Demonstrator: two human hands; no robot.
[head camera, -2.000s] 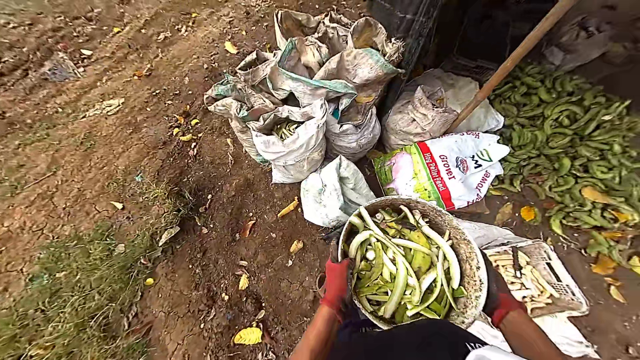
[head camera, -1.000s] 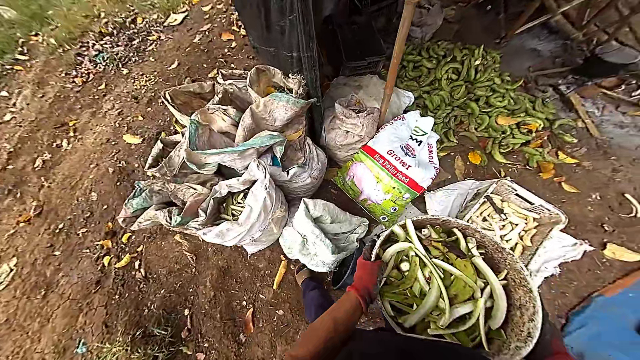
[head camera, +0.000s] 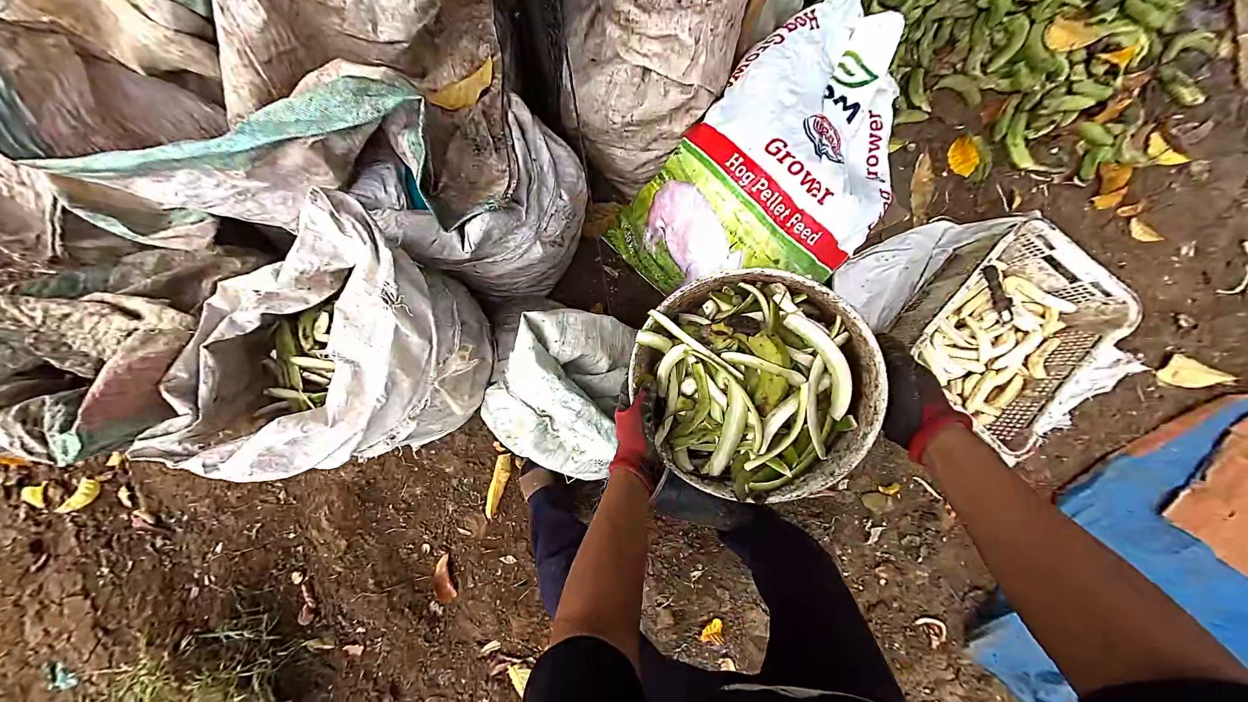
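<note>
A round, dirty pale bucket (head camera: 846, 458) full of green and whitish banana peels (head camera: 751, 380) is held up between my two gloved hands. My left hand (head camera: 636, 434), in a red and black glove, grips its left rim. My right hand (head camera: 915, 395), gloved alike, holds the right side; its fingers are partly hidden. Just left of the bucket stands a small white woven sack (head camera: 556, 395) with its mouth open. Farther left, a larger open white sack (head camera: 409, 361) has peels (head camera: 300, 361) inside. A printed hog feed sack (head camera: 770, 156) lies beyond the bucket.
A plastic crate (head camera: 1107, 317) at the right holds peeled bananas (head camera: 999, 341) and a dark-handled tool (head camera: 996, 291). Green bananas (head camera: 1033, 68) are heaped at the upper right. More woven sacks (head camera: 478, 195) crowd the upper left. A blue sheet (head camera: 1131, 526) lies at the lower right.
The view has shifted and come closer to the sacks. Both hands still hold the bucket of peels, which is now beside the small white sack and below the feed sack in view.
</note>
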